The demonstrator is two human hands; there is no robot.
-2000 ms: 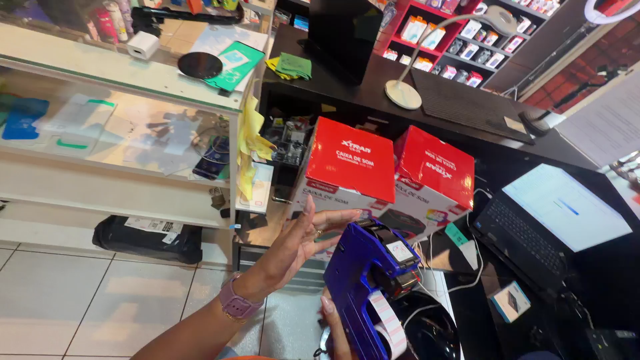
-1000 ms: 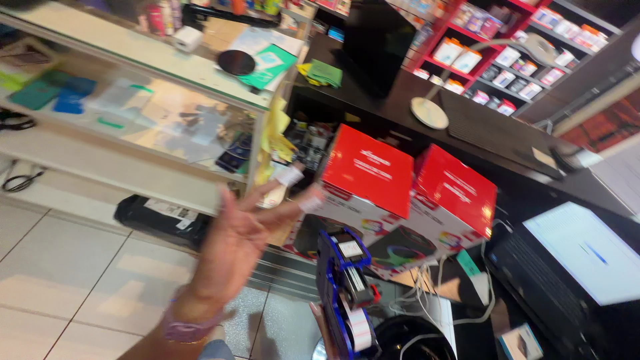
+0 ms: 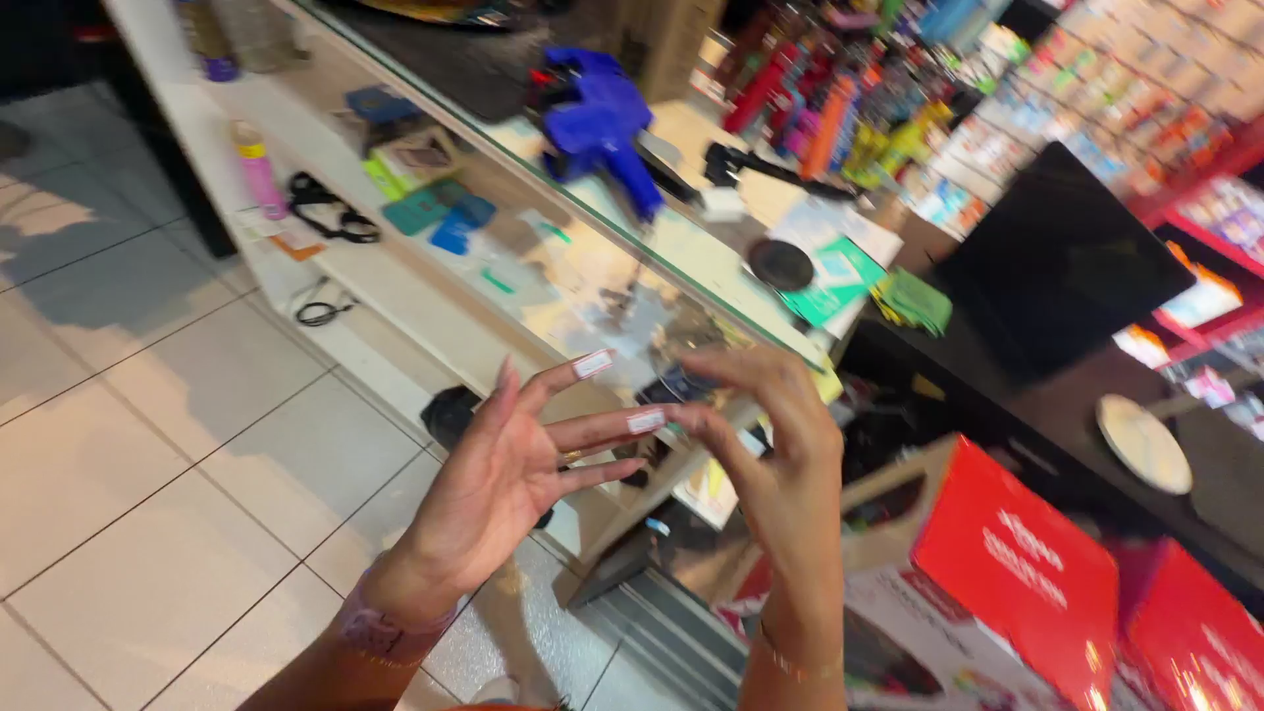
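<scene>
My left hand is held palm up with its fingers spread, and small white price stickers cling to two of its fingertips. My right hand reaches in from the right, its thumb and index fingertips close to the sticker on one left finger; whether they touch it is blurred. Nothing else is in either hand. A blue price labeling gun lies on the glass counter top, beyond both hands. At lower right stand two red and white speaker boxes.
The glass counter runs diagonally, with shelves below holding a pink bottle and black cables. A green card, a dark disc and a green cloth lie on top. A dark monitor and a lamp base stand at right.
The blue labeling gun has gone from my right hand to the glass counter. My right hand has come to my left fingertips. The view has swung toward the counter.
</scene>
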